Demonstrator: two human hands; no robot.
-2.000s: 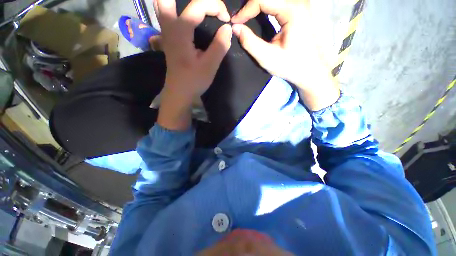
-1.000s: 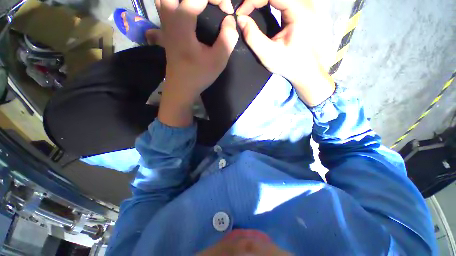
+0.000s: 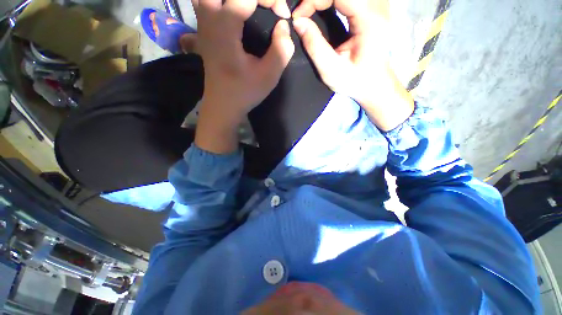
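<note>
My left hand (image 3: 237,67) and my right hand (image 3: 354,55) are bare and meet at the top of the picture over the black trousers (image 3: 123,132). Thumbs and forefingers of both hands are pinched close together at the knee. Something tiny and dark seems to be between the fingertips, too small to make out. The upper fingers are partly cut off by the top edge. The blue smock (image 3: 345,237) with white buttons lies over my lap. A small pale, shiny piece (image 3: 246,133) lies on the trousers, partly behind my left wrist.
A cardboard box (image 3: 71,31) holding clear plastic wrapping (image 3: 55,83) is at upper left. A blue slipper (image 3: 161,31) on a foot is beside it. Metal machine parts (image 3: 58,255) are at lower left. Yellow-black floor tape (image 3: 426,49) and a black crate (image 3: 533,200) are at right.
Both hands have moved slightly up towards the picture's top edge since the first frame. The fingertips stay pinched together; little differs from one second ago.
</note>
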